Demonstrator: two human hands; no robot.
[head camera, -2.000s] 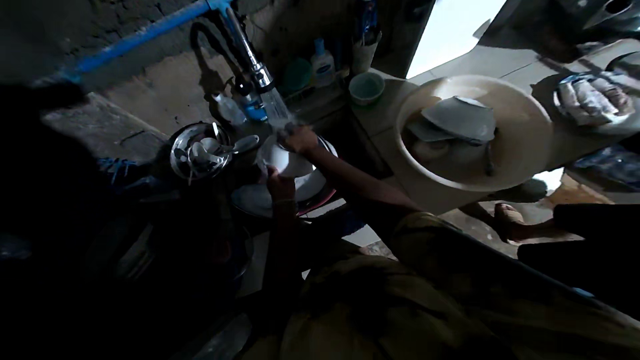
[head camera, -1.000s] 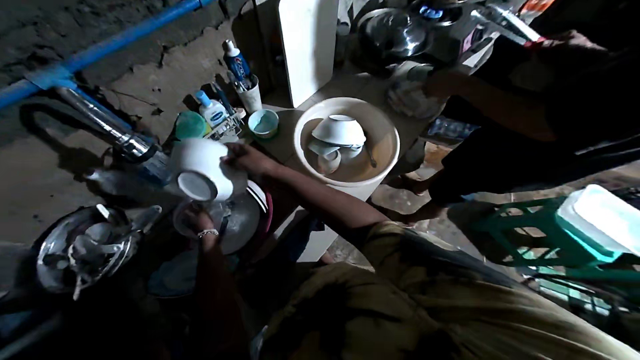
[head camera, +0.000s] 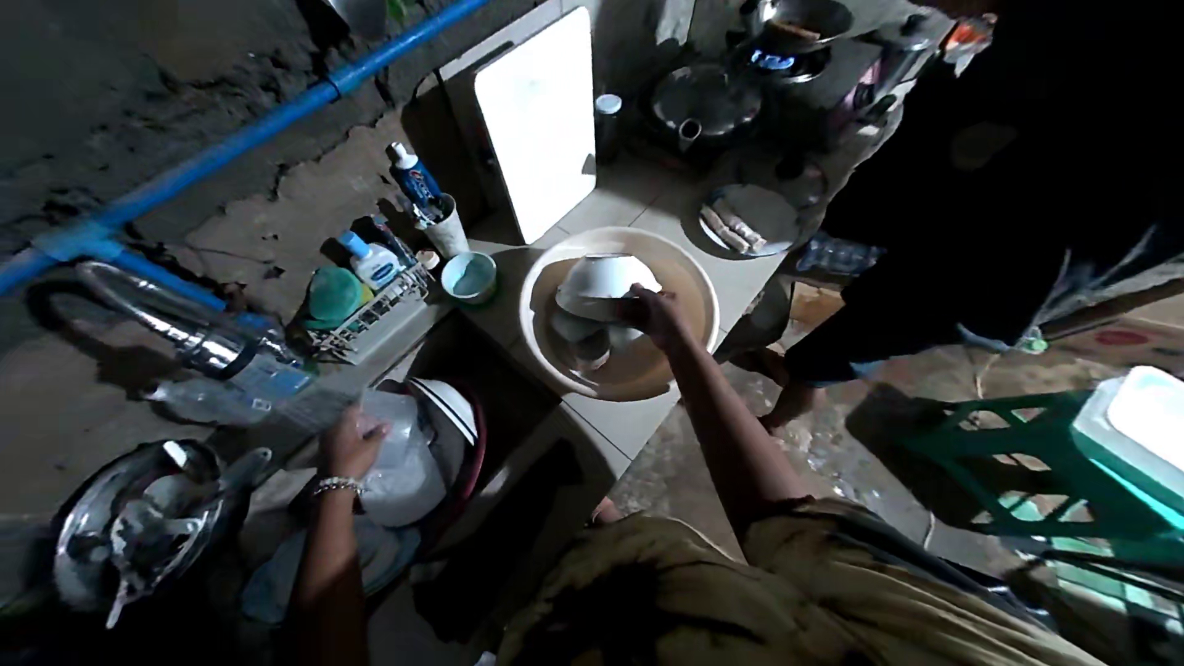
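Note:
My right hand (head camera: 655, 316) grips the rim of an upturned white bowl (head camera: 606, 277) over the cream plastic basin (head camera: 712, 314), where more dishes sit in cloudy water. At lower left, my left hand (head camera: 351, 442) is against a translucent plastic container (head camera: 390, 430) beside the running chrome faucet (head camera: 208, 347); the finger hold is not clear. Under that hand, further dishes and a white bowl with a dark rim (head camera: 446, 407) lie in a reddish tub (head camera: 479, 439). To the left of it a metal bowl (head camera: 69, 555) holds spoons and other utensils.
A wire rack (head camera: 370, 319) with bottles, a cup of toothbrushes (head camera: 449, 231) and a small green bowl (head camera: 470, 277) line the wall side. A plate of food (head camera: 751, 220), a lit gas stove (head camera: 777, 63) and a standing person (head camera: 953, 185) are beyond the basin. A green plastic crate (head camera: 1045, 462) stands right.
My right hand has moved from the faucet area to the basin. The large white bowl both hands were at one second ago is no longer between them. The view has shifted.

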